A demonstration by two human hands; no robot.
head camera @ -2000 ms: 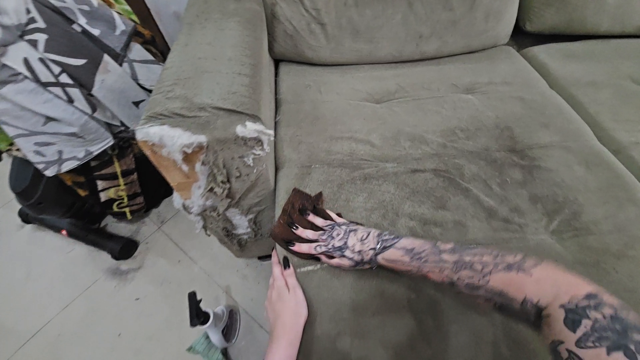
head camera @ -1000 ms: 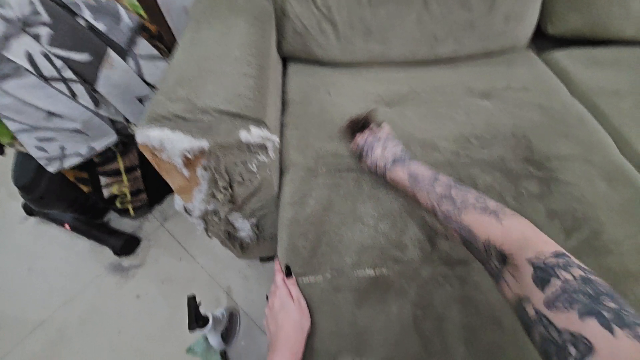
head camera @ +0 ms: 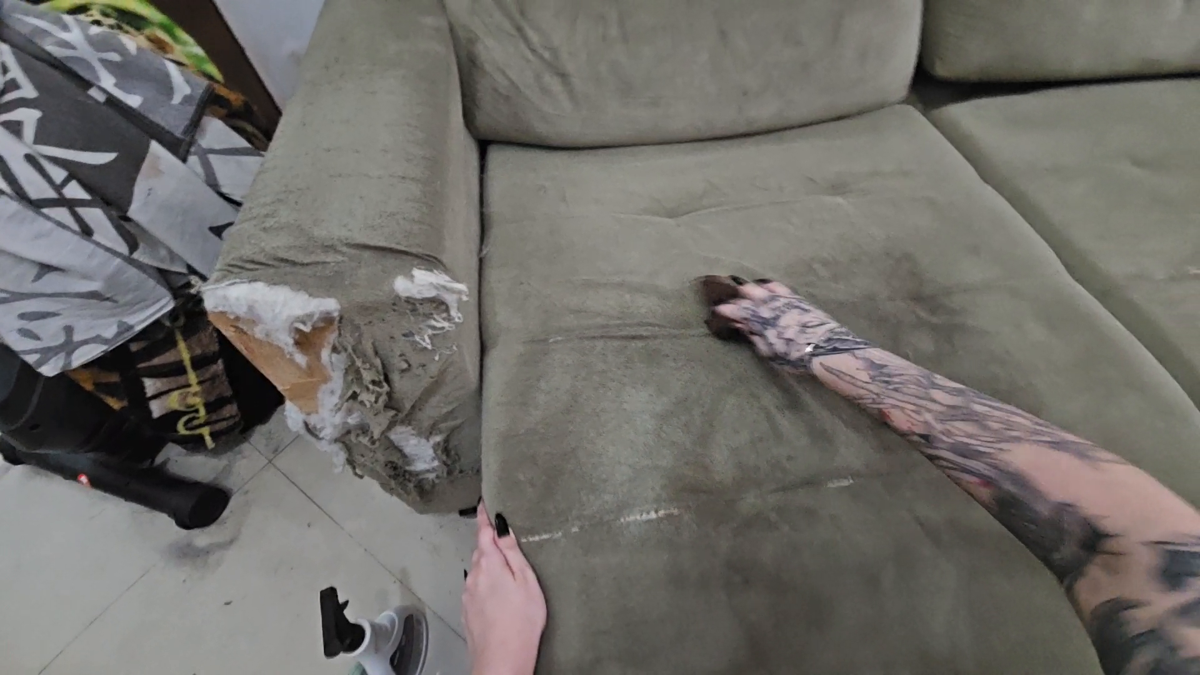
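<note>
My right hand point(head camera: 778, 319), at the end of a tattooed arm, grips a dark brown cloth or pad point(head camera: 720, 305) against the middle of the green-grey sofa seat cushion point(head camera: 600, 403). Darker patches mark the cushion to the right of that hand and below it. At the cushion's front left edge rests my left hand point(head camera: 506, 591), its fingers on the edge by the foot of the armrest, holding no object that I can see. Pale worn lines run across the cushion near it.
The sofa armrest point(head camera: 375, 187) is torn at its front, baring white stuffing and a brown panel. A spray bottle point(head camera: 375, 642) stands on the tiled floor. Patterned fabric point(head camera: 84, 187) hangs at the left above a black device point(head camera: 122, 478) with a small red light.
Two seconds ago my right hand pressed the brown cloth or pad flat near the cushion's front left corner, beside my left hand. Now both are farther back and right. My left hand stays at the edge.
</note>
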